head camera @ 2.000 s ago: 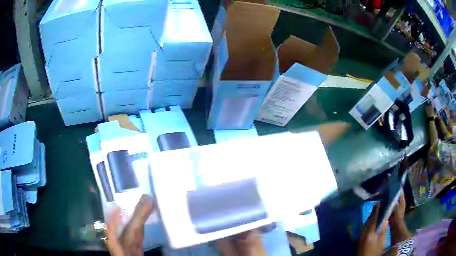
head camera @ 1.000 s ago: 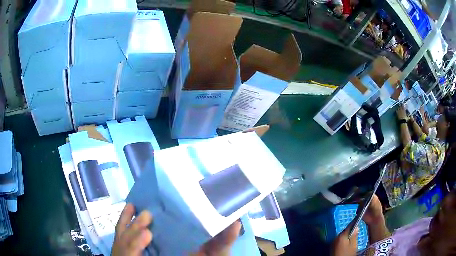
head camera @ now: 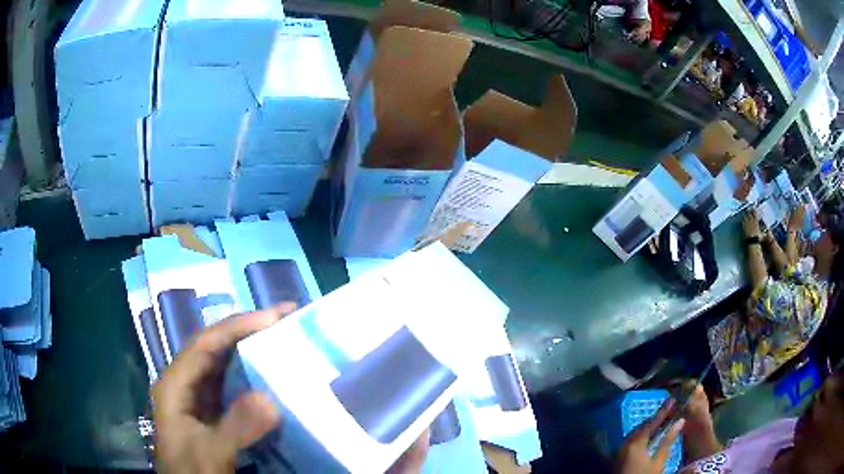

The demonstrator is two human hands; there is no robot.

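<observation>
A part-erected carton with a dark cylinder print is held low in front of me, its far end pointing up and right. My left hand is at its left end, thumb and fingers bent around the edge. My right hand is under its lower right side, mostly hidden, with only a little showing. Flat carton blanks with the same print lie overlapping behind and beneath it; another blank shows at its right.
Closed cartons are stacked at back left. Open-top cartons stand beside them with brown flaps raised. Flat blanks are piled far left. A black ring-shaped item lies right by other cartons. Neighbouring people sit right, near a blue basket.
The flat card has become a squared carton, turned with its far end up and right. My left hand has moved up onto its left end, where a blue flap stood out a second ago.
</observation>
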